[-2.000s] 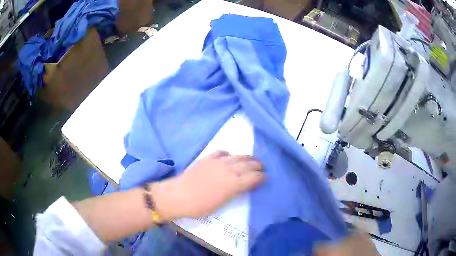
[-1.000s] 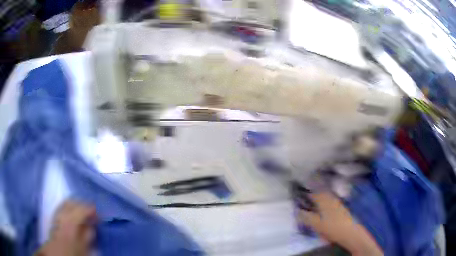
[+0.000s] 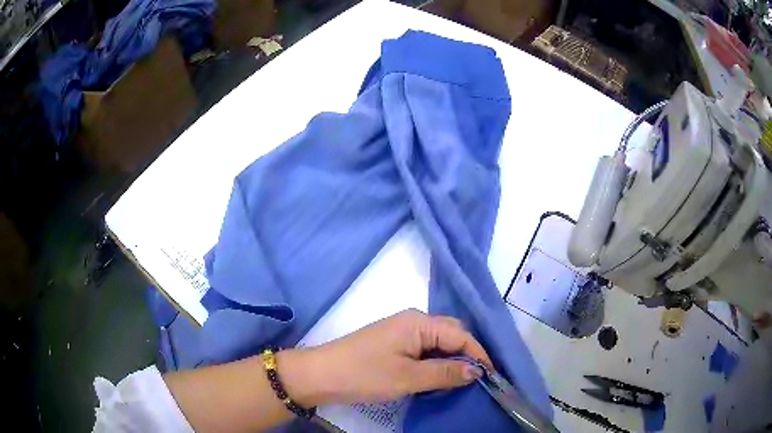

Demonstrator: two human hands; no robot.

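Note:
A mid-blue garment (image 3: 313, 203) with two tubes and a darker band (image 3: 449, 63) lies across the white table. My left hand (image 3: 415, 355) pinches the near end of its right tube between thumb and fingers. Long metal blades (image 3: 518, 404), apparently fabric shears, reach in from the bottom edge, their tips at my left fingertips and over the cloth. Their handles are cut off by the frame. My right hand is out of the picture.
The off-white machine head (image 3: 677, 194) stands at the right, with a white rounded bar (image 3: 599, 211). Dark thread snips (image 3: 622, 391) and blue scraps (image 3: 722, 361) lie on the bed. A cardboard box (image 3: 140, 106) with blue cloth stands on the floor at upper left.
The view swung right to the machine and back. My right hand, earlier on the cloth and then at the machine's right side, is out of view. Blades now show at my left fingers.

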